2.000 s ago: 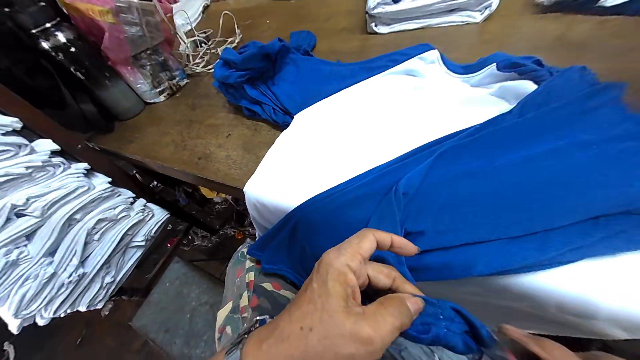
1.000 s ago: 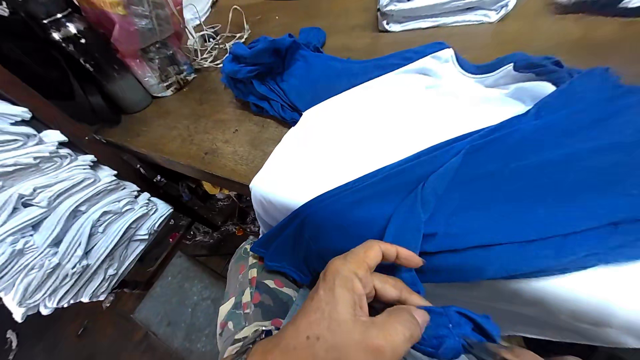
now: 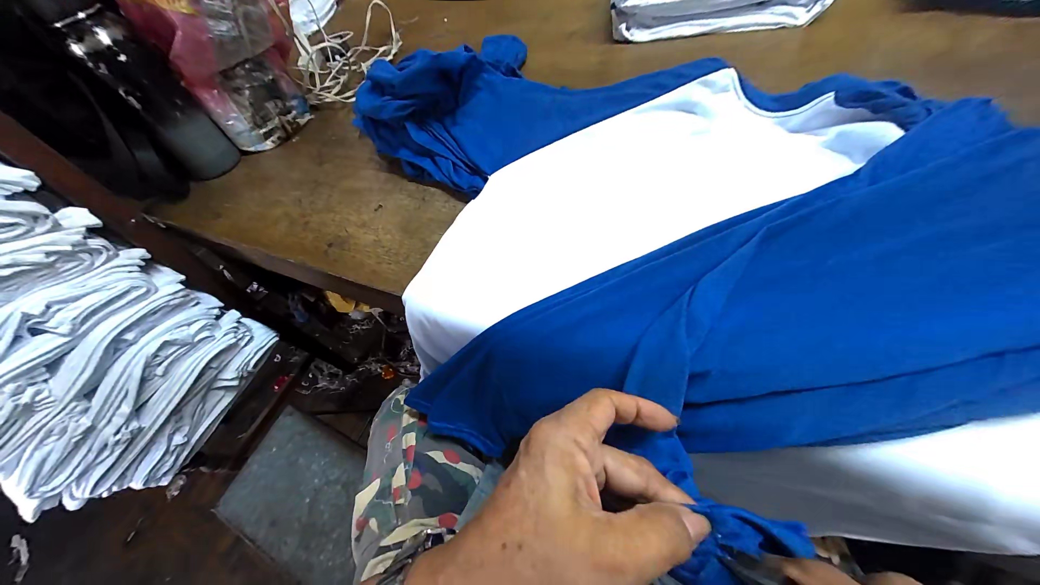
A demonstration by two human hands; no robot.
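Note:
A blue and white shirt [image 3: 617,203] lies spread across the wooden table, its lower part hanging over the near edge. My left hand [image 3: 585,487] pinches a bunched blue part of the shirt [image 3: 747,528] between thumb and fingers at the bottom centre. Close by on the right, only the fingers of my right hand [image 3: 821,571] show at the bottom edge, around a small dark metal tool [image 3: 751,566] whose tip touches the blue cloth. What kind of tool it is cannot be told.
Stacked white folded cloth [image 3: 122,349] stands at the left. A dark bottle [image 3: 154,97], a pink plastic bag [image 3: 175,41] and tangled cord [image 3: 341,61] sit at the table's [image 3: 325,219] back left. Folded white fabric [image 3: 715,18] lies at the back.
My left hand keeps its pinch on the blue cloth. The dark tool at my right fingers, not plain two seconds ago, shows beside the bunched cloth.

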